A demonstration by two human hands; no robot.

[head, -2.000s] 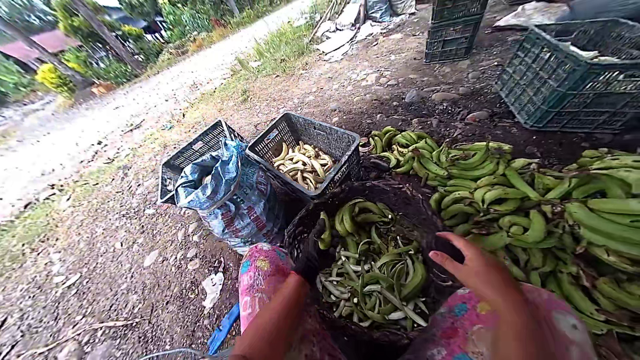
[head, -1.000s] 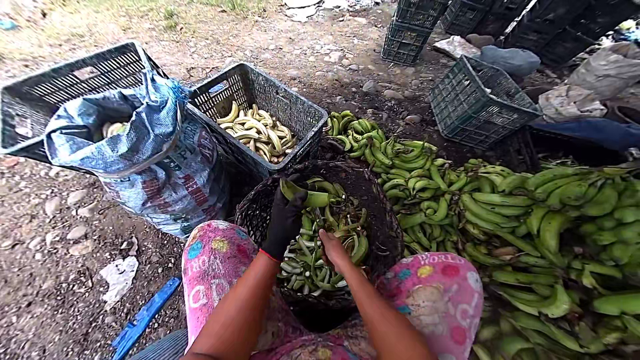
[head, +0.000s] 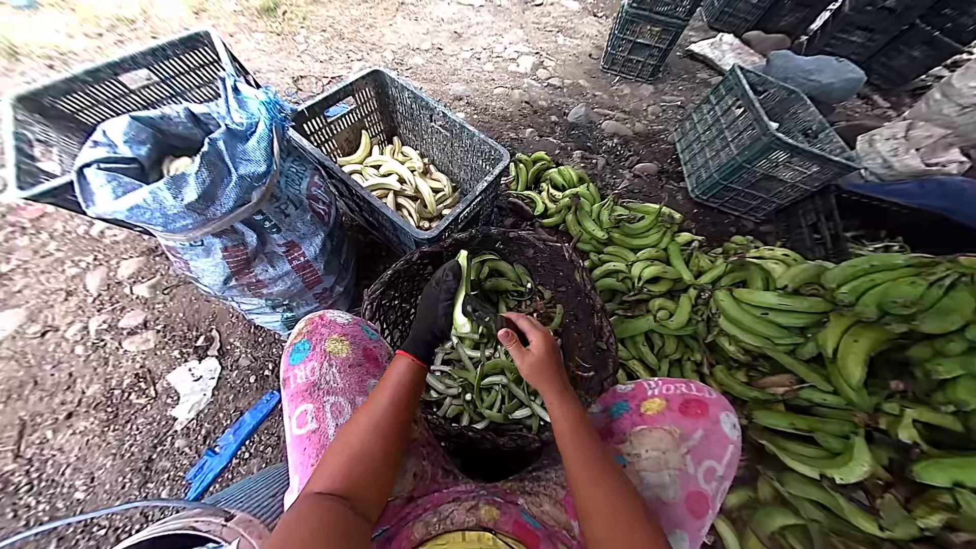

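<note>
My left hand (head: 436, 309), in a black glove, holds a green plantain (head: 462, 293) upright; a pale strip shows where its skin is cut. My bare right hand (head: 534, 347) grips a knife, its dark blade (head: 482, 313) against the plantain's side; the handle is mostly hidden by my fingers. Both hands are over a dark woven basket (head: 591, 335) between my knees. Green peel strips (head: 492, 385) and some whole green plantains (head: 499, 273) lie in it. Beyond the basket, a grey plastic crate (head: 450, 141) holds peeled plantains (head: 404, 179).
A blue woven sack (head: 252, 236) stands at the left before another crate (head: 130, 84). Unpeeled green plantains (head: 778, 313) are heaped at the right, with a green crate (head: 755, 152) behind. A blue plastic piece (head: 232, 442) lies on the stony ground at lower left.
Two seconds ago my right hand was apart from my left, over the basket's right side; now it is beside the plantain in my left hand. The view has swung.
</note>
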